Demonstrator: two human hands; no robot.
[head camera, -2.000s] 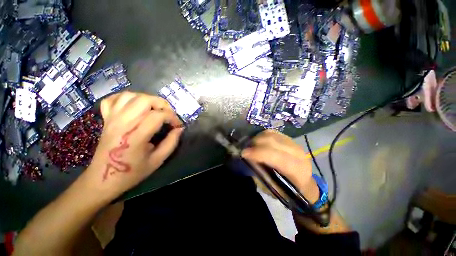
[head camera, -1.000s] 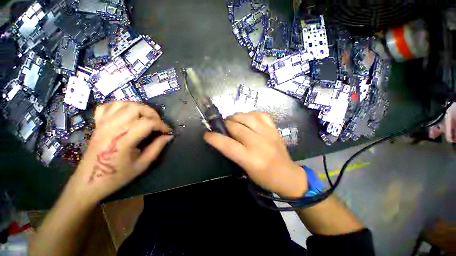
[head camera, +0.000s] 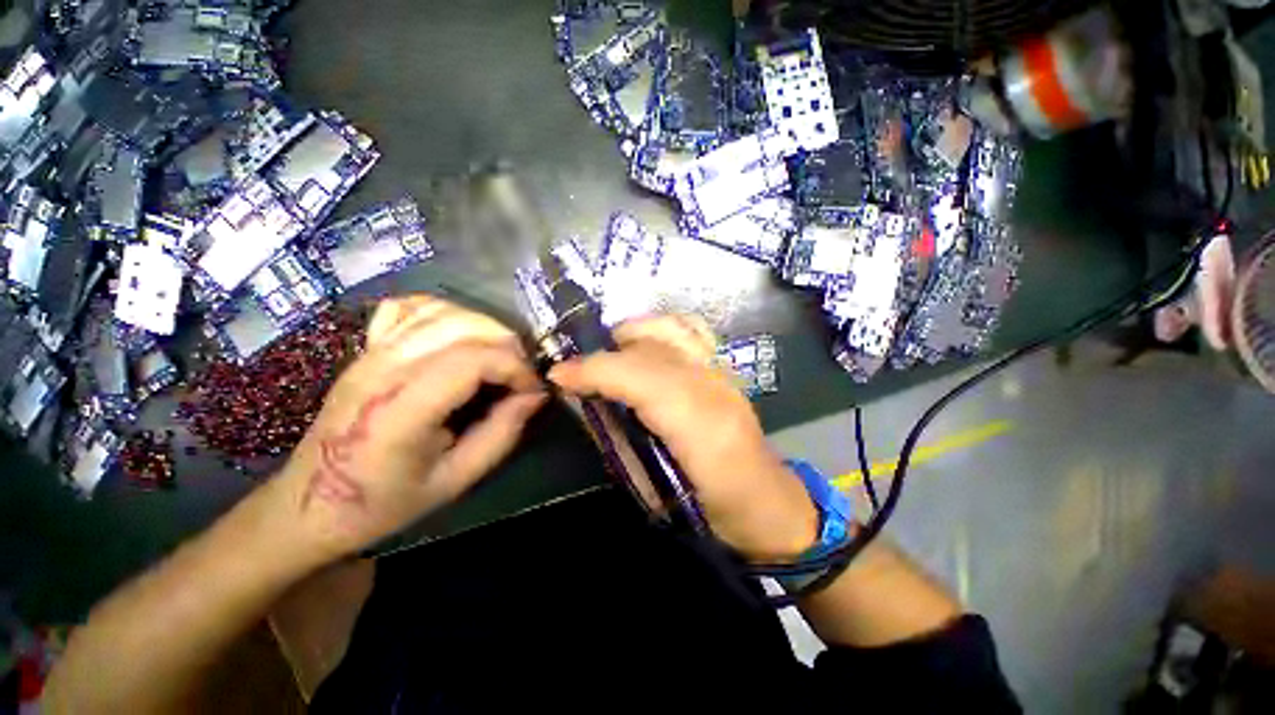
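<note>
My right hand (head camera: 685, 419) is shut on a black soldering iron (head camera: 576, 314), whose front end points up and left; its tip is blurred. My left hand (head camera: 434, 412) has thumb and forefinger close together beside the iron; whether something small is between them cannot be seen. A circuit board (head camera: 531, 291) lies partly hidden behind the iron. Another board (head camera: 632, 259) lies just right of it, and a small one (head camera: 751, 363) lies right of my right hand. Small red components (head camera: 259, 398) lie in a pile beside my left hand.
A heap of boards (head camera: 245, 238) is at the left and another heap (head camera: 734, 179) at the right. A white cylinder with an orange-red band (head camera: 1049, 84) stands beyond the right heap. A black round grille (head camera: 909, 21) is at the top. A black cord (head camera: 965, 384) runs right from my wrist.
Since one second ago, my hands have come together and the iron has moved nearer to my left fingers. A board now shows behind the iron. The whole view has shifted slightly.
</note>
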